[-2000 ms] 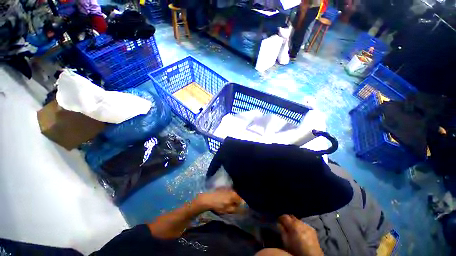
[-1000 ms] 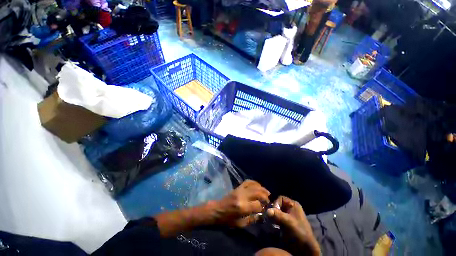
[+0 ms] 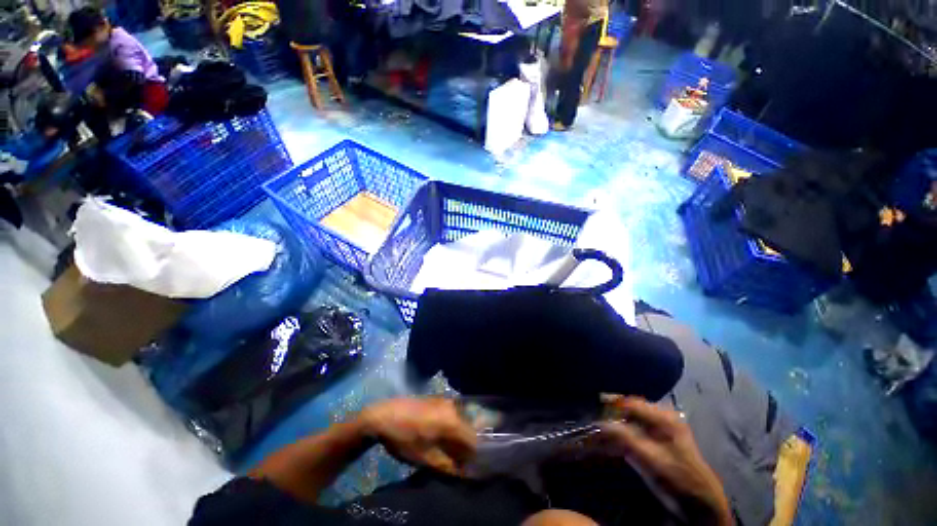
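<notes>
A black garment (image 3: 545, 344) lies over the bagging arm in front of me. The arm's dark curved end (image 3: 606, 269) sticks out beyond it at the upper right. My left hand (image 3: 423, 431) and my right hand (image 3: 658, 442) are just below the garment. A clear poly bag (image 3: 539, 437) is stretched between them, with its edge showing as a bright line. Each hand holds one side of the bag. My fingertips are partly blurred.
Grey unbagged garments (image 3: 709, 411) lie at the right on a carton (image 3: 790, 481). A blue crate (image 3: 514, 211) with white sheets stands beyond the garment. A bagged black garment (image 3: 277, 375), a blue sack (image 3: 241, 298) and a brown box (image 3: 108, 313) are at left. People are behind.
My hands were close together at the bag; they have moved apart, and the bag is now stretched between them below the garment. The whole view has shifted a little.
</notes>
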